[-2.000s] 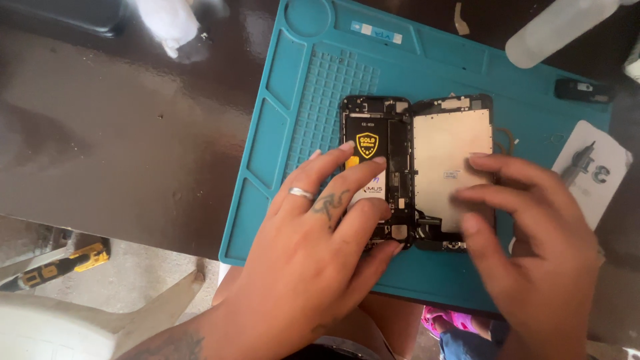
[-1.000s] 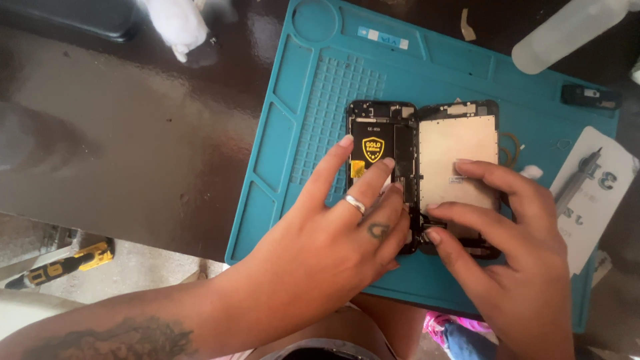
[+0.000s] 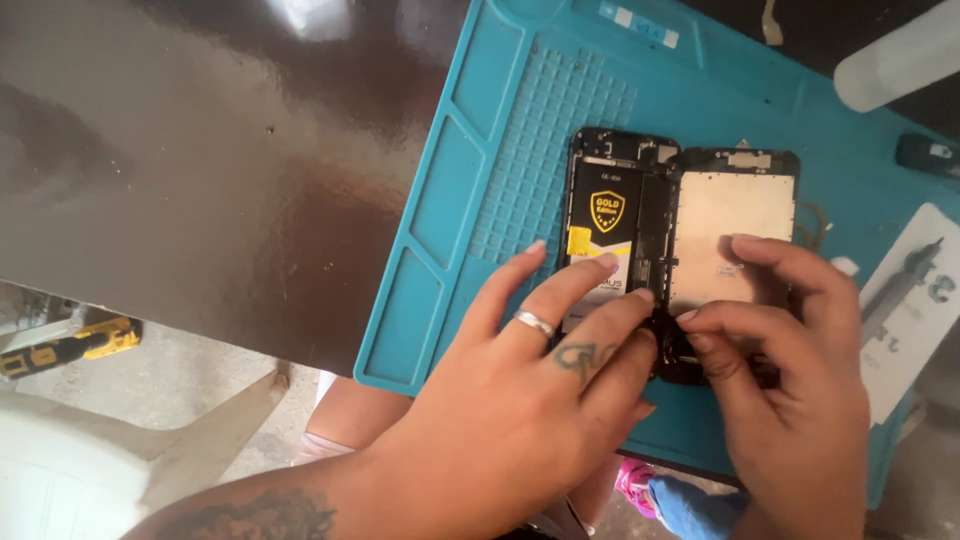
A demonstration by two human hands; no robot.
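An opened smartphone lies on a teal silicone repair mat (image 3: 525, 165). Its body half (image 3: 656, 195), with a black battery (image 3: 607, 184) bearing a gold shield emblem, is at the left; the screen assembly (image 3: 735, 202) lies back up beside it. My left hand (image 3: 525, 397) has fingers spread over the battery and the body's lower part, resting on them without gripping; its thumb is partly under the fingers. My right hand (image 3: 795, 360) is over the lower screen assembly, thumb and index finger close together near the join between the halves. Whether something small is between them cannot be told.
A screwdriver (image 3: 904, 277) lies on a white card (image 3: 892, 352) at the right. A translucent bottle (image 3: 896, 56) and a small black object (image 3: 926, 154) are at the upper right. Below the dark table (image 3: 210, 187) are a yellow and black tool (image 3: 71, 349) and a white chair (image 3: 75, 465).
My right index finger and thumb have come together by the lower join of the phone halves. My left hand stays over the battery side. The view has shifted.
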